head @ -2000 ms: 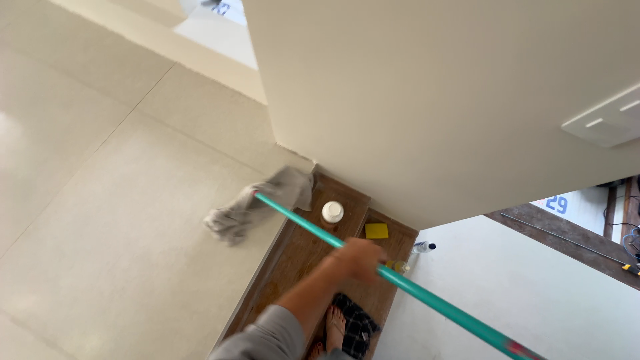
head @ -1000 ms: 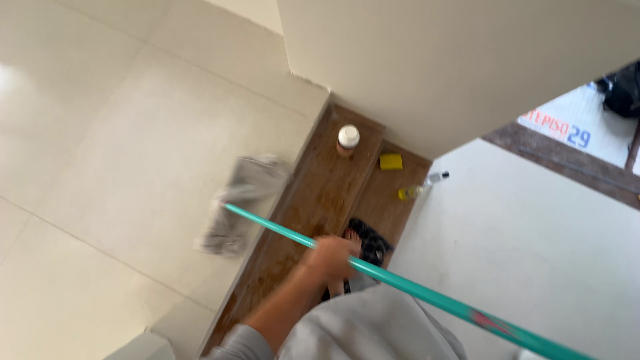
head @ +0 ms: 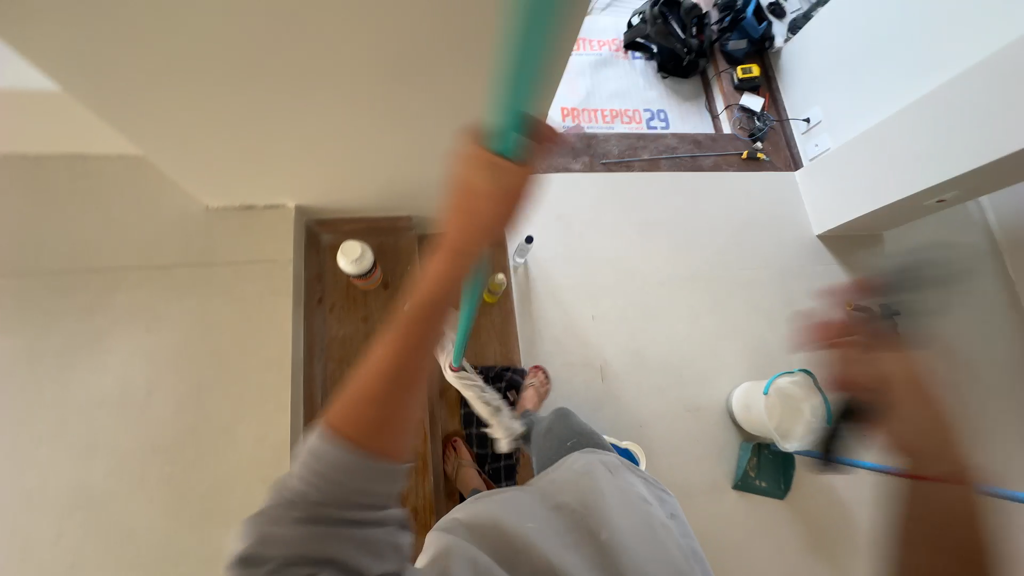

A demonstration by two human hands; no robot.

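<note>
My left hand (head: 500,180) is closed around a teal pole (head: 472,304), which runs up out of view. At the pole's lower end, a pale cloth (head: 480,396) hangs over a dark checked cloth (head: 500,472) between my bare feet. My right hand (head: 856,328) is raised at the right, badly blurred, with dark shapes around it; whether it holds anything cannot be told. Below it is a white bucket (head: 772,412) with a blue handle. A white-capped bottle (head: 364,268) stands on the wooden step (head: 328,336) at the left.
A yellow bottle (head: 494,288) and a clear bottle (head: 523,250) are near the step's right edge. A green dustpan (head: 764,470) lies beside the bucket, with a blue pole (head: 920,474). Black bags (head: 668,36), a metal rod (head: 672,158) and cables (head: 752,124) lie farther back. A wall (head: 320,96) stands ahead.
The pole has swung upright, and its cloth has moved from the pale tiled floor to beside my feet. My right hand has come into view. The view has turned to the right.
</note>
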